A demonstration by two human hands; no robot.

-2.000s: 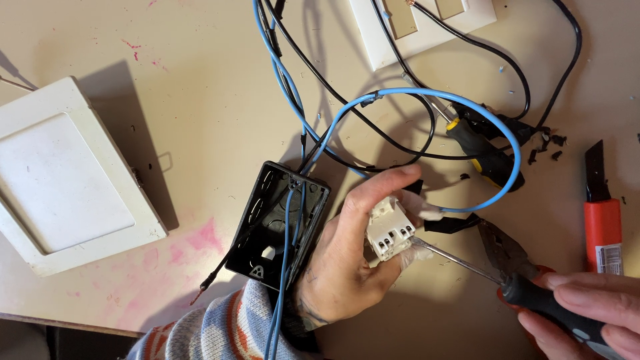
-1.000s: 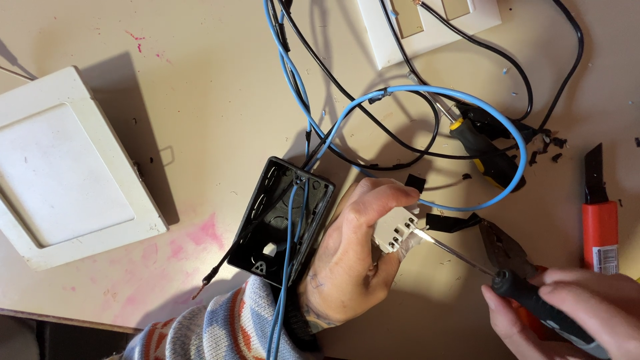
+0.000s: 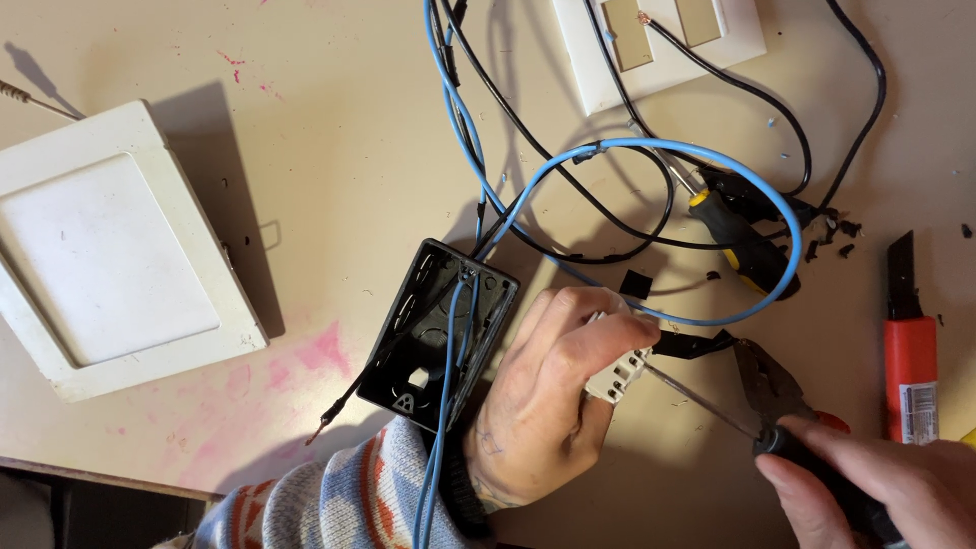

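My left hand (image 3: 549,389) grips a white electrical switch module (image 3: 619,375), its row of terminal openings facing right. A blue wire (image 3: 789,221) loops round from above to the top of that hand; its end is hidden by the fingers. In my right hand (image 3: 877,473) is a screwdriver (image 3: 820,476) with a black handle. Its tip meets the module's right side. Left of my left hand lies a black plastic wall box (image 3: 438,332), with blue and black wires running through it.
A square white light panel (image 3: 107,267) lies at the left, a white switch plate (image 3: 679,53) at the top. To the right are a yellow-black screwdriver (image 3: 743,240), pliers (image 3: 770,377) and a red utility knife (image 3: 911,366). Black tape (image 3: 690,345) lies beside the module.
The left fingers have shifted over the module, which is turned a little differently. My right hand still holds the screwdriver against it.
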